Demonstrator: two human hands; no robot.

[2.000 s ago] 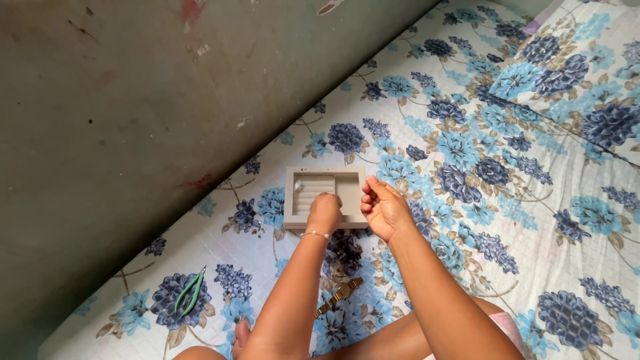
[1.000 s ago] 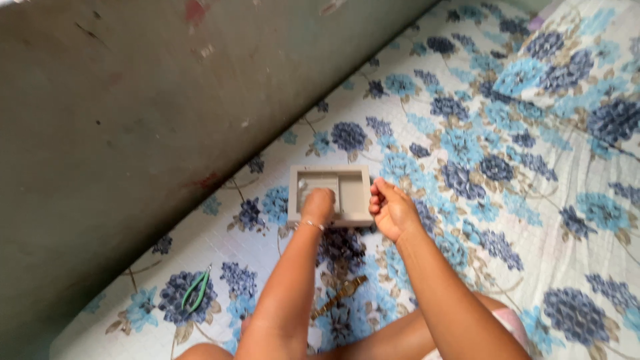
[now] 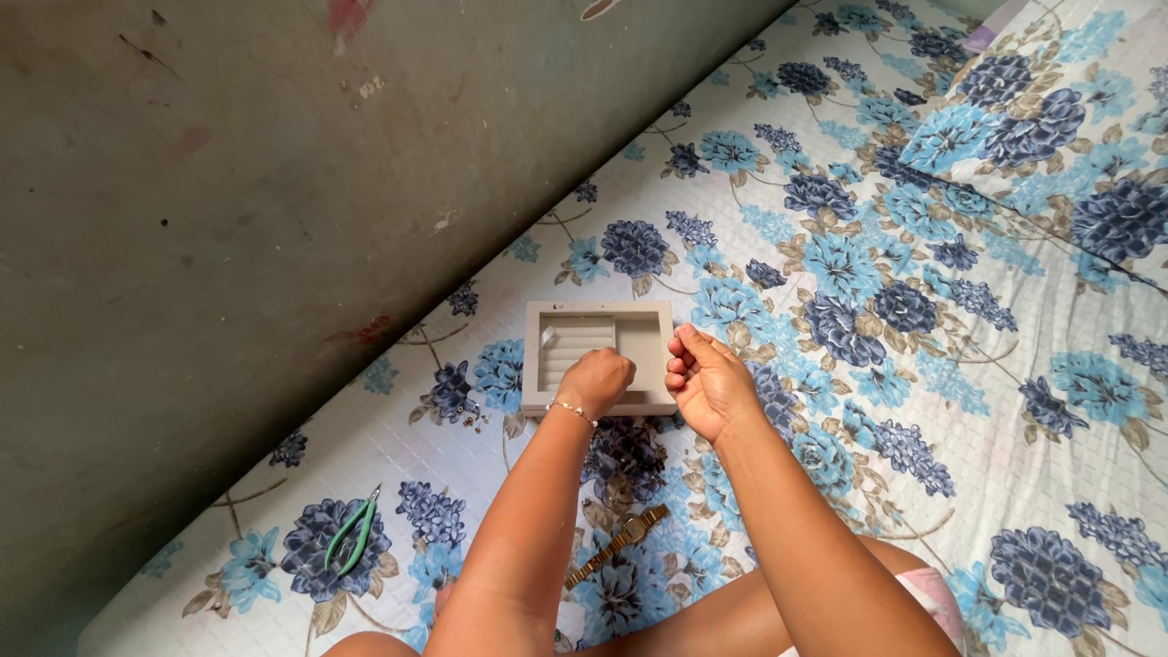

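Observation:
A beige jewelry box with a clear window over ring rolls and a plain compartment lies on the floral bedsheet. My left hand, with a beaded bracelet at its wrist, is over the box's front middle; its fingertips are hidden, so any hold cannot be told. Beside the box's right edge, my right hand has its fingers curled and thumb against the index finger; whether something small is pinched there cannot be made out. A gold-coloured wristwatch rests between my forearms.
Green-handled pliers lie on the bedsheet at the left. Small beads or findings are scattered left of the box, and more small dark pieces lie in front of it. A stained wall borders the bed.
My left hand has shifted a little to the right over the box, toward its plain compartment. The right hand stays beside the box's right edge.

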